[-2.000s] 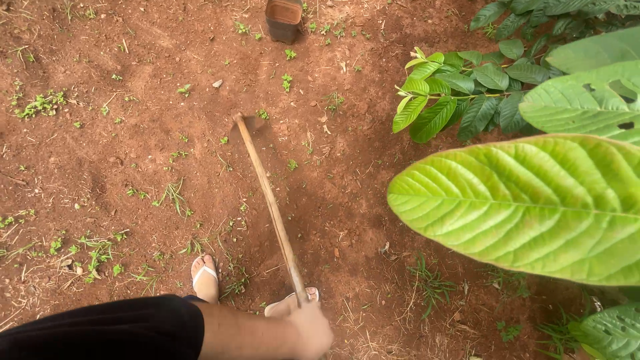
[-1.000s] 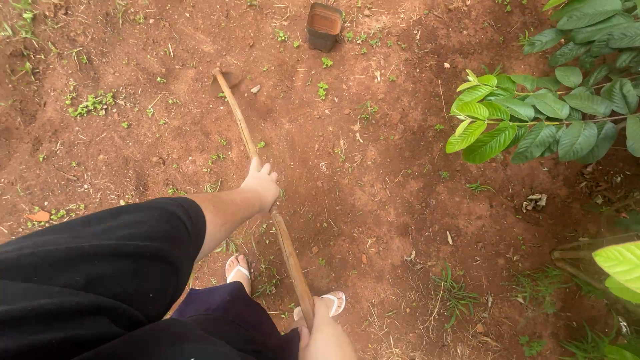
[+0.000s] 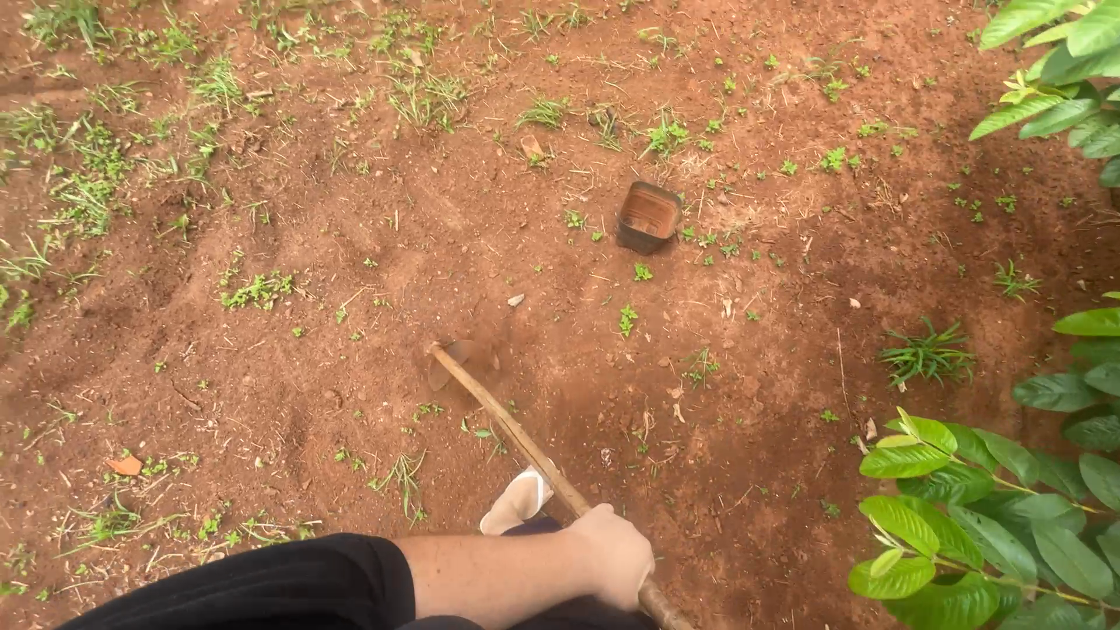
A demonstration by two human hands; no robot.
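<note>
My left hand (image 3: 612, 556) is closed around the wooden handle of a hoe (image 3: 516, 429), low in the picture. The handle slants from the lower right up toward the left and leaves the picture at the bottom edge. At its far end, the hoe's blade (image 3: 455, 359) is blurred and rests at or close to the reddish soil. A foot in a white flip-flop (image 3: 523, 500) is partly visible just left of the handle. My right hand is not in view.
A dark square plant pot (image 3: 649, 219) sits on the soil beyond the blade. Small weeds (image 3: 258, 290) and grass tufts (image 3: 929, 354) are scattered around. Leafy branches (image 3: 954, 525) reach in from the right. An orange fragment (image 3: 125, 465) lies at the left.
One second ago both my hands were on the handle in view; now only my left hand shows. The view has shifted, bringing in more ground beyond the pot.
</note>
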